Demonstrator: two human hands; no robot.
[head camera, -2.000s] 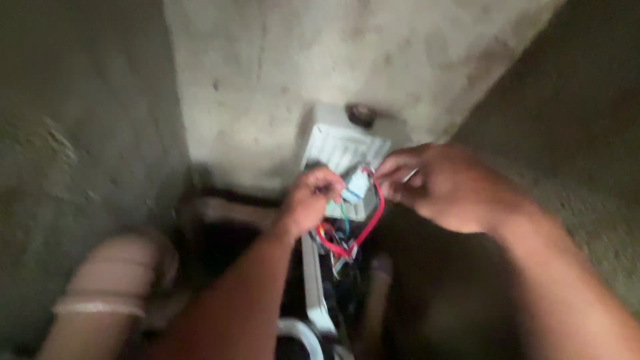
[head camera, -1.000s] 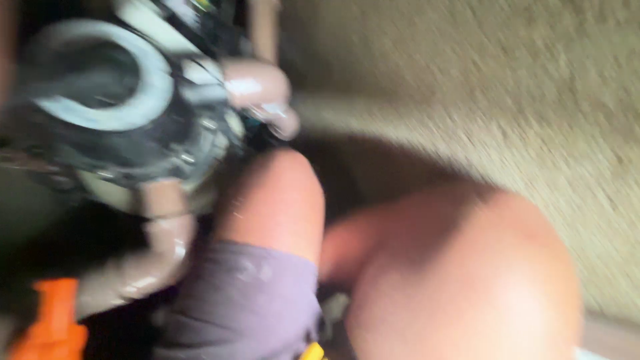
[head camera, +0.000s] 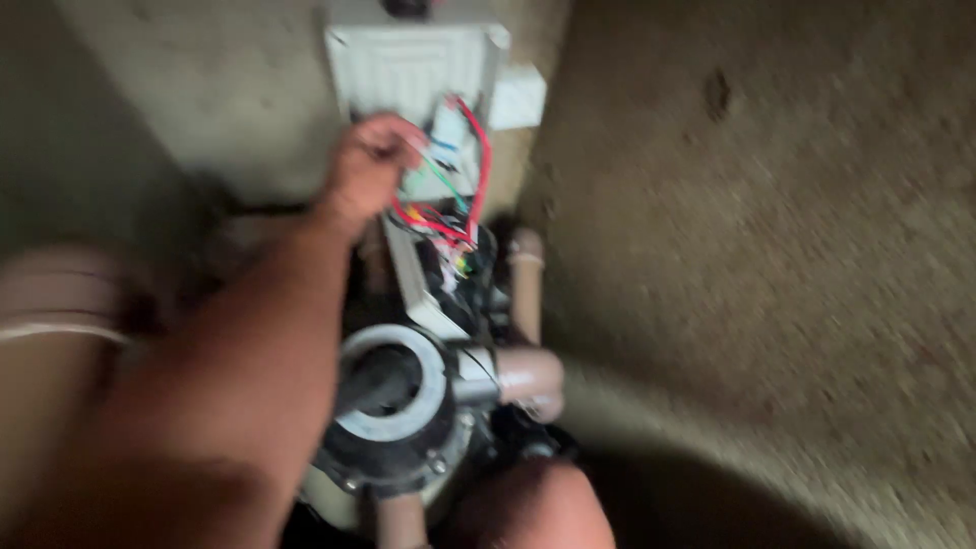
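My left hand (head camera: 374, 164) pinches something small by a green wire (head camera: 444, 177) in front of an open light grey electrical enclosure (head camera: 415, 65); blur hides whether it is the wire's end. A white component (head camera: 451, 126) with a blue band lies in the enclosure, and a thick red wire (head camera: 485, 164) loops from its top. Below it, a tangle of red, yellow and white wires (head camera: 446, 232) spills over a long grey housing (head camera: 412, 282). My right hand is out of view.
Below the housing stands a black valve or pump body with a pale ring (head camera: 438, 374). A pipe elbow (head camera: 530, 377) leaves its right side. A wide pipe (head camera: 46, 366) stands at left, a concrete wall (head camera: 762, 229) at right. My knee (head camera: 541, 507) is at the bottom.
Two seconds ago both my hands were at the white component; now only my left is there. One second ago the view was swung down toward my legs.
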